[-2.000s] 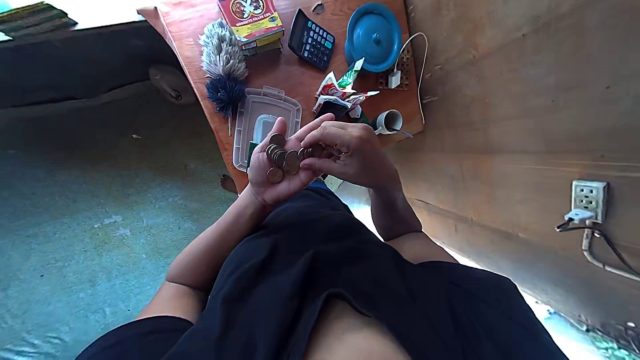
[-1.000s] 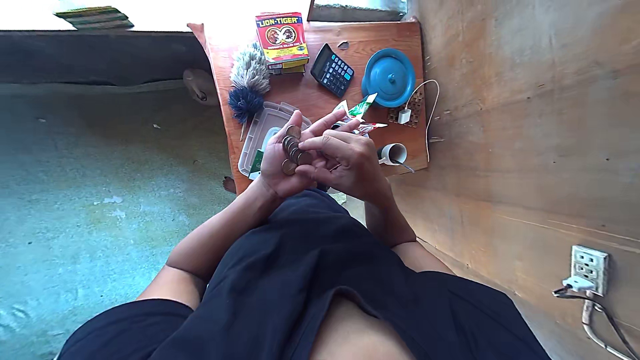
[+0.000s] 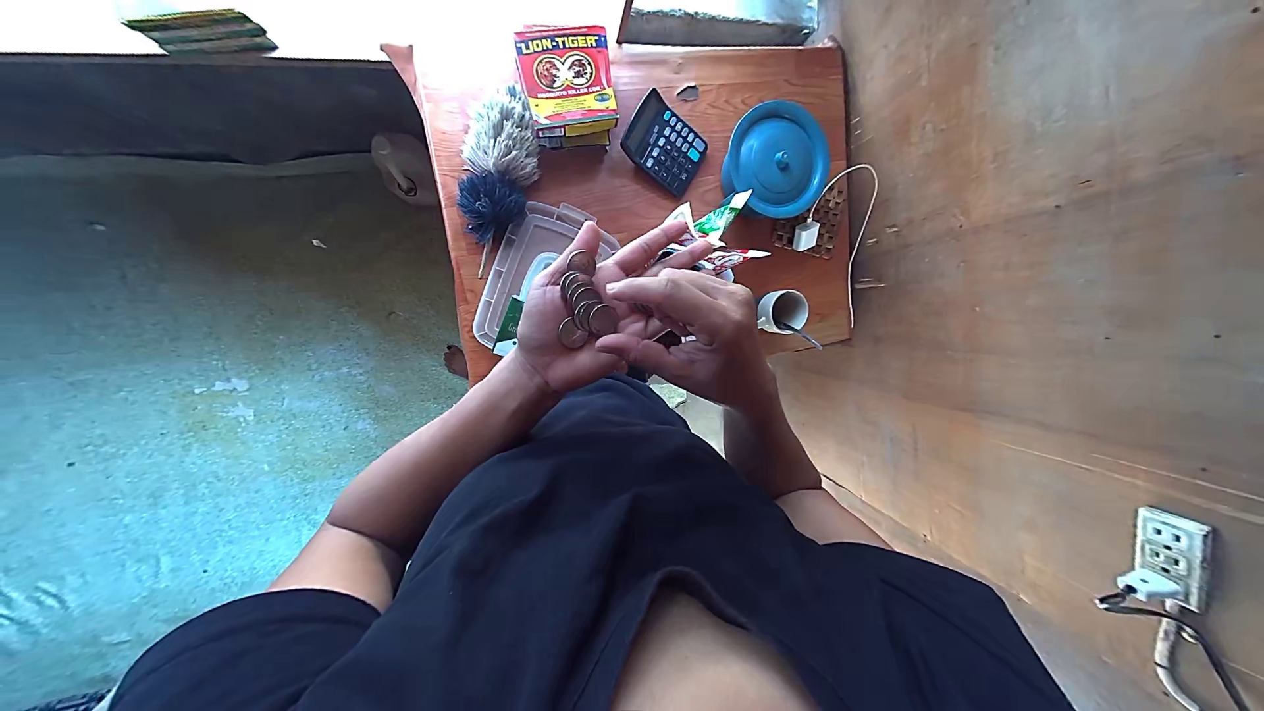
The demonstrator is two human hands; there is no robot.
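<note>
Palm up in front of my body, my left hand bears several coins, most of them overlapping in a slanted row across the palm. My right hand is over the fingers of my left hand, just right of the row, with its thumb and index finger apart near the coins. Whether its curled fingers hold a coin cannot be told. Beyond my left hand lies a clear plastic container, partly hidden by the hand.
The wooden table carries a duster, a mosquito coil box, a calculator, a blue lidded container, opened packets, a white charger and a mug with a utensil. A wall outlet is at right.
The coins in my left palm have shifted from a looser cluster into a slanted, overlapping row. My right thumb and index finger, closer to the coins before, are now apart beside them.
</note>
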